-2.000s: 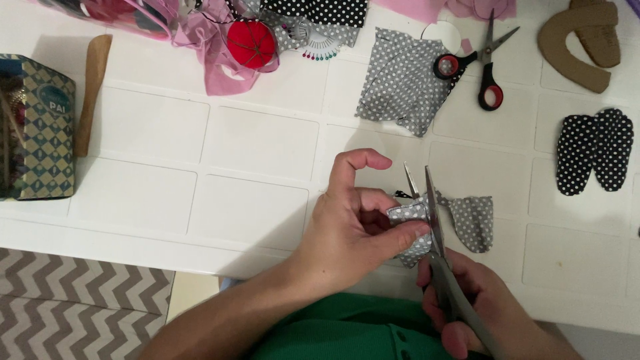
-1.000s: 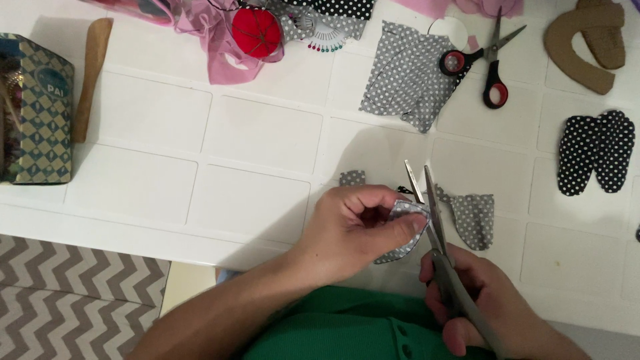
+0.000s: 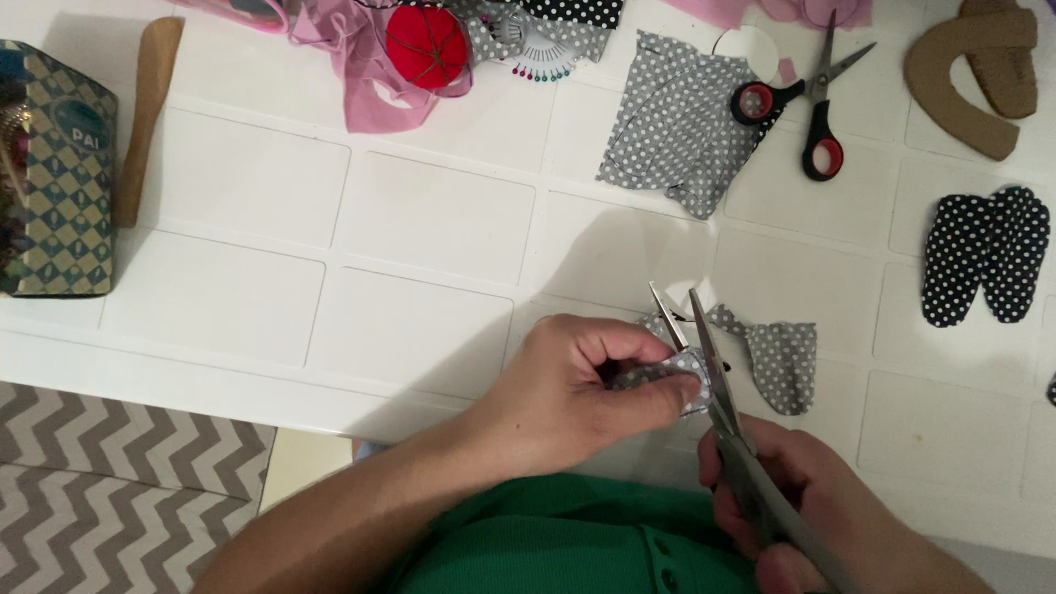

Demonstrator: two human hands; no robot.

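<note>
My left hand [image 3: 577, 396] pinches a small piece of grey polka-dot fabric [image 3: 695, 363] between thumb and fingers. The fabric's edge lies between the parted blades of a pair of scissors [image 3: 726, 412]. My right hand [image 3: 784, 487] grips the handles of these scissors, which are largely hidden by the fingers. Just beyond the blades, grey polka-dot scraps [image 3: 784, 367] lie on the white table [image 3: 429, 223]. A larger piece of grey dotted fabric [image 3: 676, 115] with drawn lines lies farther back, partly under the red-and-black handles of a second pair of scissors [image 3: 817, 91].
At the back are a red pincushion [image 3: 427, 47], a wheel of pins [image 3: 540, 62] and pink fabric [image 3: 371, 99]. A wooden stick [image 3: 147, 124] and a patterned box [image 3: 70, 173] stand left. Black dotted fabric shapes [image 3: 986, 256] and brown curved pieces [image 3: 936, 99] lie right.
My left forefinger, raised two seconds ago, is now bent down at the fabric. The held piece has turned in my left hand, and a small grey scrap shows on the table behind that hand.
</note>
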